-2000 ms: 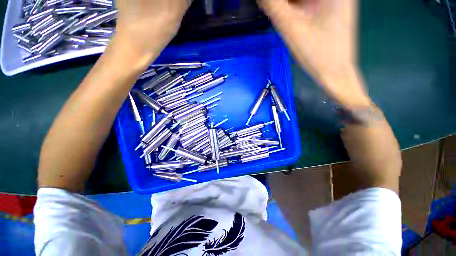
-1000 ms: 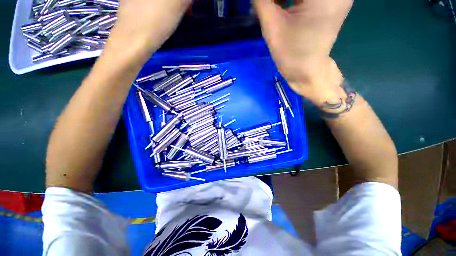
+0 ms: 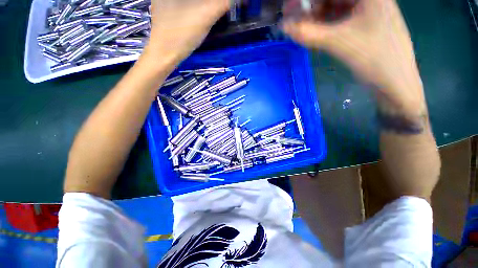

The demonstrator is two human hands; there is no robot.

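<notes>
A blue parts tray (image 3: 321,133) lies in front of me. It holds many shiny metal cylinders with thin rods (image 3: 223,133), mostly heaped at its left and lower side. The black bench machine (image 3: 251,23) stands just beyond the tray, cut off by the top edge. My left hand (image 3: 191,15) is at the machine's left side; its fingers are cut off by the top edge. My right hand (image 3: 335,26) is blurred at the machine's right side, fingers curled around something dark and reddish that I cannot make out.
A white parts tray (image 3: 32,57) heaped with similar cylinders (image 3: 84,31) stands at the upper left on the dark green bench top (image 3: 42,136). A red bin (image 3: 34,215) and brown cardboard panels (image 3: 330,204) are below the bench edge.
The view has shifted, so the trays appear further right. Fewer cylinders lie at the blue tray's right side. My right hand has moved right and away from the machine's middle.
</notes>
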